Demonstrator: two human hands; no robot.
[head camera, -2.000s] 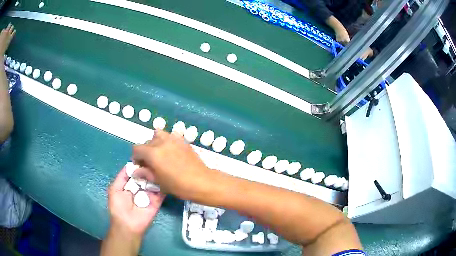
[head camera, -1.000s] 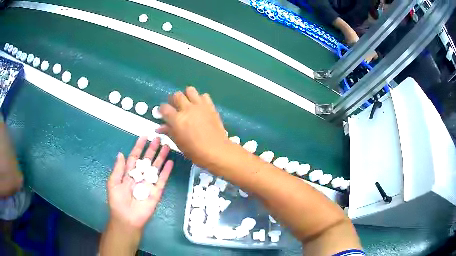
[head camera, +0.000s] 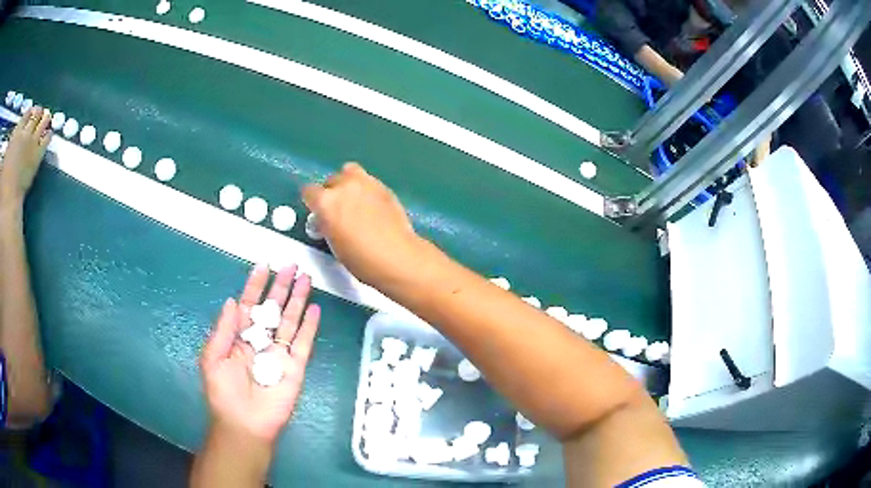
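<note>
My left hand (head camera: 256, 367) lies palm up over the near worktop, with a few small white parts (head camera: 268, 366) resting loose in the palm. My right hand (head camera: 361, 221) is over the conveyor belt (head camera: 458, 181), fingers bent down at the row of white parts (head camera: 256, 210). One white part shows just under its fingertips; whether the fingers hold it is hidden. My right forearm covers part of the row. The clear parts tub (head camera: 359, 419), partly under my right forearm, holds many white parts.
White guide rails (head camera: 382, 97) run along the belt. A white machine cover (head camera: 718, 305) with black handles and silver posts (head camera: 707, 105) stand at the right. Another person's arm (head camera: 21, 286) reaches in at the left edge. Another person (head camera: 659, 52) is across the belt, beside blue rings (head camera: 563, 36).
Fewer white parts lie in my left palm. My right hand has moved up over the belt from my left palm. The far-lane parts have shifted left, and another appears near the posts.
</note>
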